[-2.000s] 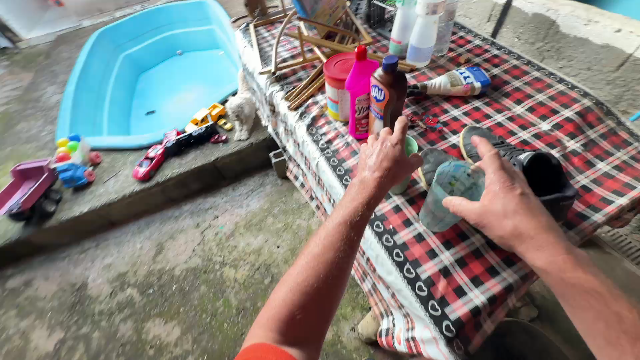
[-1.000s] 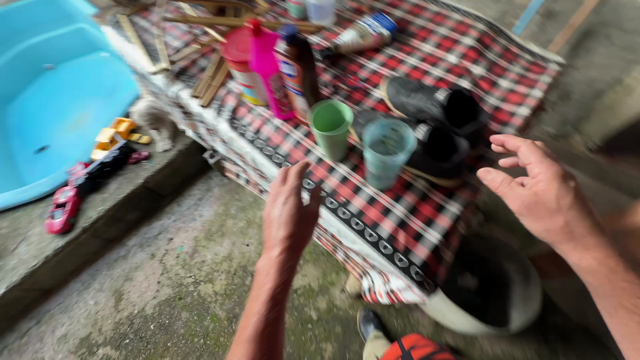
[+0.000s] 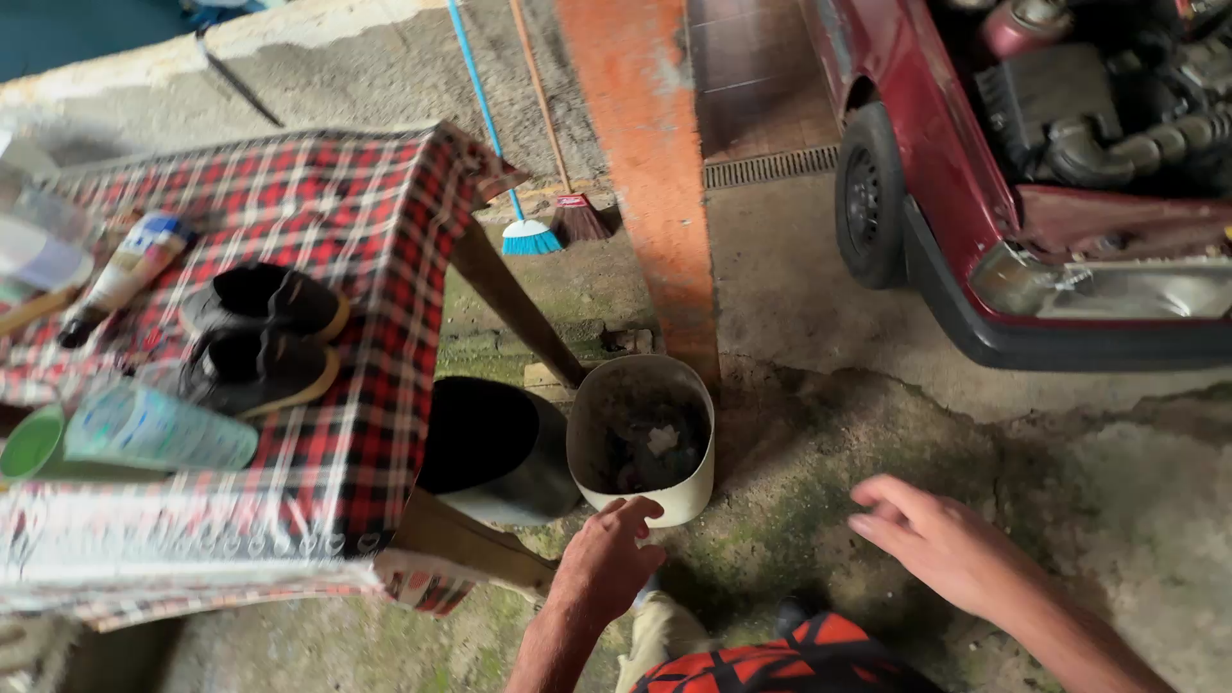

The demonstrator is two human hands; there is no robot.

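My left hand [image 3: 608, 553] holds nothing; its fingers are loosely bent near the front rim of a white plastic bin [image 3: 685, 496] with dark contents. Farther right, my right hand [image 3: 929, 539] hangs empty over the mossy concrete floor, fingers apart from the thumb. A table with a red and black plaid cloth [image 3: 385, 221] is to the left. On it are a pair of dark shoes [image 3: 260, 371], a translucent bluish cup [image 3: 159, 428], a green cup [image 3: 34, 443] and a bottle with a blue end [image 3: 135, 265].
A dark container [image 3: 520, 481] stands between table and bin. Behind the bin rises an orange pillar [image 3: 640, 144]. A blue broom [image 3: 527, 236] and a brown-bristled broom [image 3: 577, 217] lean on the low wall. A dark red car [image 3: 962, 202] with its engine bay exposed is at upper right.
The view has swung far right, from the tabletop toward the bin and car. Two seconds ago my hands were close to the cups; now both are away from them.
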